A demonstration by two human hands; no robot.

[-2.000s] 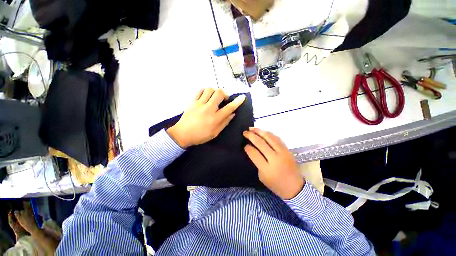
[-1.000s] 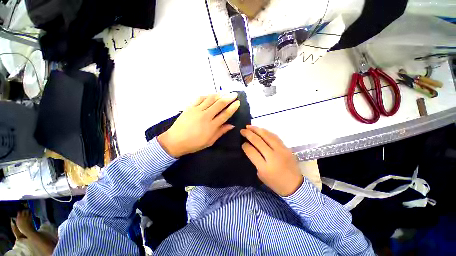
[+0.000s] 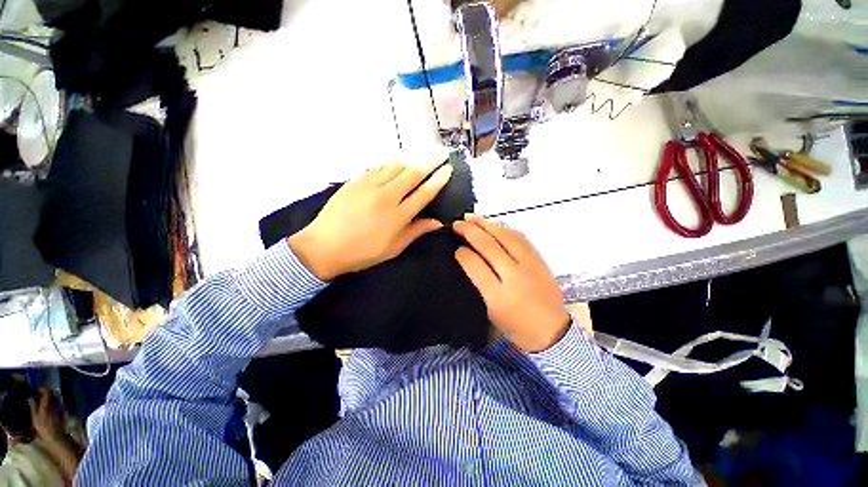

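A black cut fabric piece [image 3: 400, 304] lies on the white table and hangs toward my body, with its top edge at the presser foot [image 3: 462, 150] of the sewing machine [image 3: 482, 76]. My left hand [image 3: 366, 221] lies flat on the cloth, fingertips just below the foot. My right hand [image 3: 514, 283] presses on the cloth's right edge, fingers pointing up-left, close to the left thumb. Neither hand visibly grips the cloth between its fingers. The needle point is too small to tell.
Red-handled scissors [image 3: 702, 185] and small snips [image 3: 792, 164] lie right of the machine. A pile of black squares [image 3: 100, 204] stands at left, with a black cloth bundle [image 3: 124, 48] behind. White tape [image 3: 704, 359] hangs below the front edge. Another person's hand [image 3: 48, 418] shows at lower left.
The cloth's top edge has moved up to the presser foot, and both hands have shifted slightly up with it. The view has shifted a little.
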